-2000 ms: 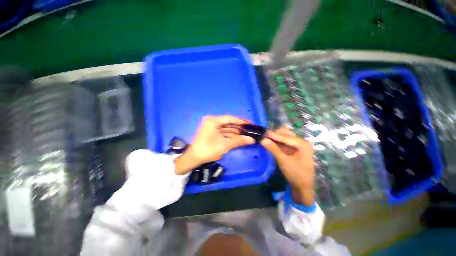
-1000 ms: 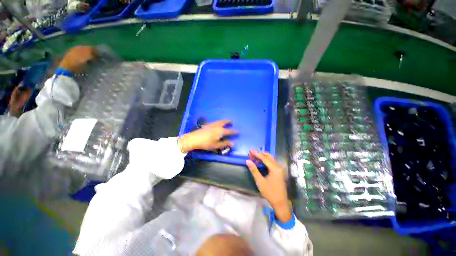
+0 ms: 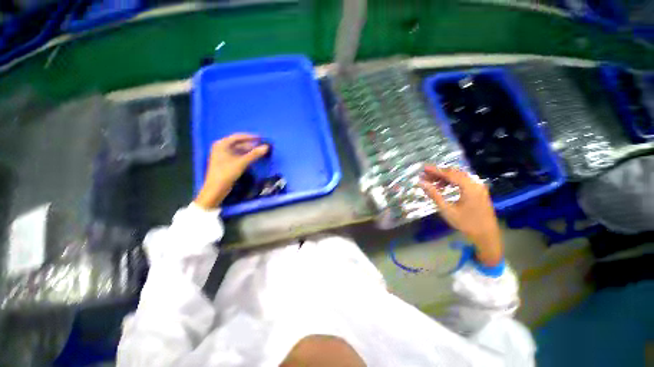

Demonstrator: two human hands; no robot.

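My left hand (image 3: 228, 170) is over the near left part of the blue work tray (image 3: 326, 154), fingers pinched on a small dark piece (image 3: 264, 148) that looks like a black housing. Several black housings (image 3: 272, 186) lie at the tray's near edge, partly hidden by my left hand. My right hand (image 3: 470, 211), with a blue wrist strap (image 3: 487, 264), is over the near right part of the clear blister tray of green boards (image 3: 380, 115). Its fingertips are blurred against the shiny plastic, so whether they hold a board cannot be told.
A blue bin (image 3: 552, 161) heaped with black housings is right of the blister tray, with another clear tray (image 3: 574, 129) beyond. A small clear box (image 3: 156, 134) and stacked clear trays (image 3: 57, 179) are at left. A grey post (image 3: 350, 32) stands before the green belt (image 3: 280, 32).
My right hand has moved right, from the blue tray's near right corner to over the blister tray. My left hand has lifted from the housings with a dark piece. The view has shifted right.
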